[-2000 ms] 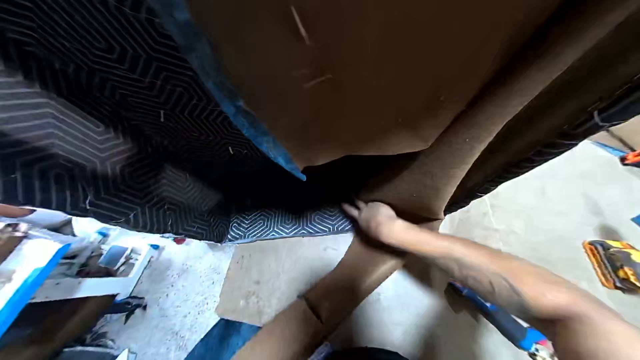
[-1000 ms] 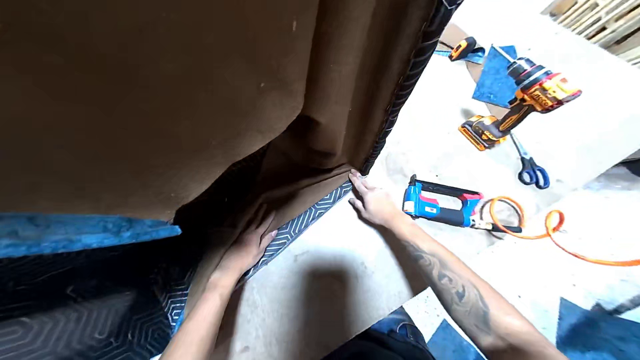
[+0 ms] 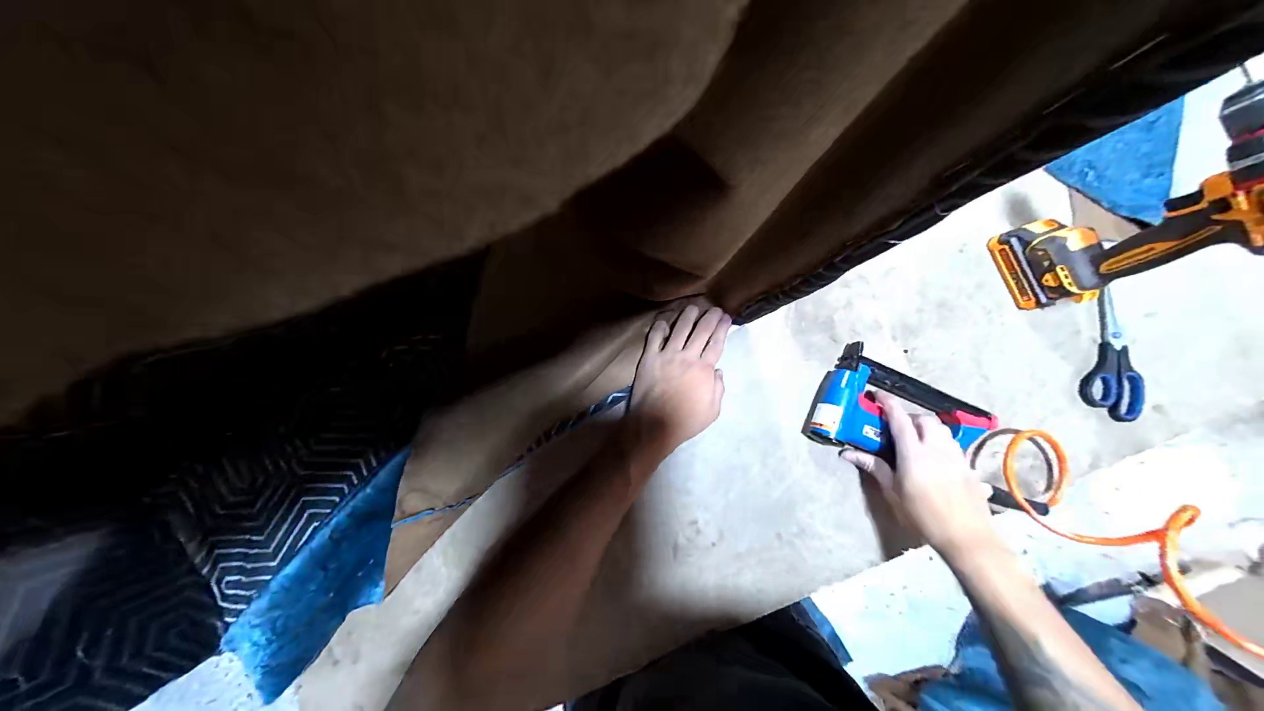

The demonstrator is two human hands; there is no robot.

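My left hand [image 3: 681, 375] presses flat, fingers together, on the edge of the brown lining fabric [image 3: 553, 365], near the corner where it meets the dark patterned border [image 3: 849, 252]. My right hand [image 3: 918, 459] is on the blue pneumatic staple gun [image 3: 854, 407], its fingers over the handle; the tool lies on the floor with its nose toward the upholstered piece. An orange coiled air hose [image 3: 1066, 464] runs near the gun's rear end. Black patterned upholstery fabric [image 3: 296, 523] with a blue edge hangs at the left.
A yellow and black cordless drill [image 3: 1116, 247] lies at the right on the pale floor [image 3: 750, 513]. Scissors with dark blue handles [image 3: 1113, 380] lie below it. Blue fabric scraps [image 3: 1131, 163] are at upper right and lower right. The large brown-lined piece overhangs the upper left.
My right hand has left the fabric edge and come onto the staple gun. My left hand has moved along the edge to the corner.
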